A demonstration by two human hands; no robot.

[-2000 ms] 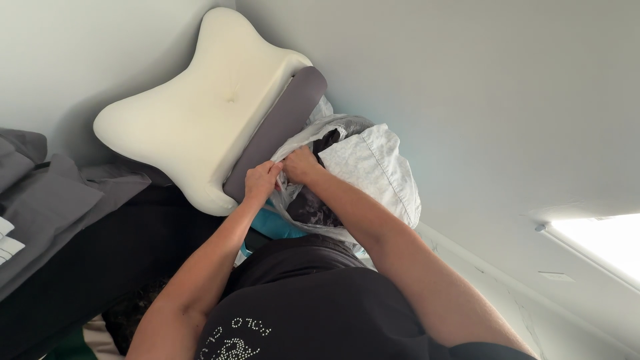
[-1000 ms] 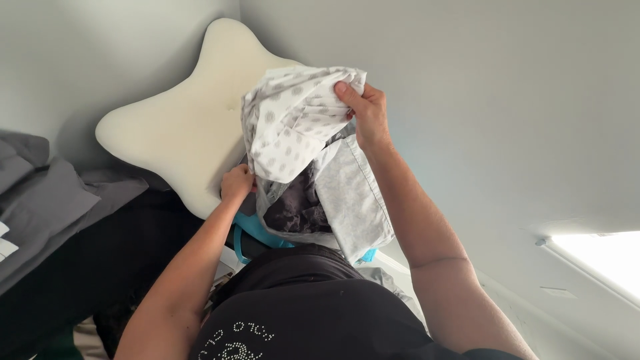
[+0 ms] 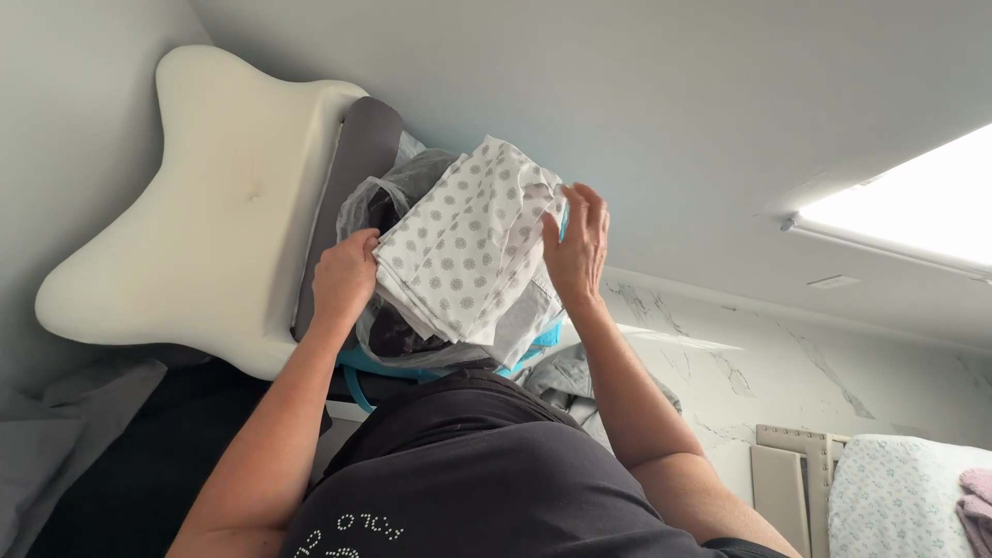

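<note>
A folded white cloth with grey round motifs (image 3: 465,240) lies over the opening of a clear plastic bag (image 3: 368,205). My left hand (image 3: 347,275) grips the cloth's left edge between thumb and fingers. At the cloth's right edge, my right hand (image 3: 577,240) has its fingers apart; whether the fingertips touch the fabric is hard to tell. Dark fabric (image 3: 403,333) shows inside the bag, and a light grey cloth (image 3: 523,322) hangs below the patterned one. Bright blue material (image 3: 549,335) shows beneath the bag.
A cream contoured foam pillow (image 3: 225,186) stands left of the bag, beside a dark grey padded piece (image 3: 360,143). Grey fabric (image 3: 46,442) lies at lower left. A sloping wall with a bright window (image 3: 922,201) is on the right, above a floral-covered bed (image 3: 891,488).
The patterned cloth, bunched up in my right hand a second ago, now lies flatter and folded over the bag. My right hand has loosened its grip; my left hand now holds the cloth's edge.
</note>
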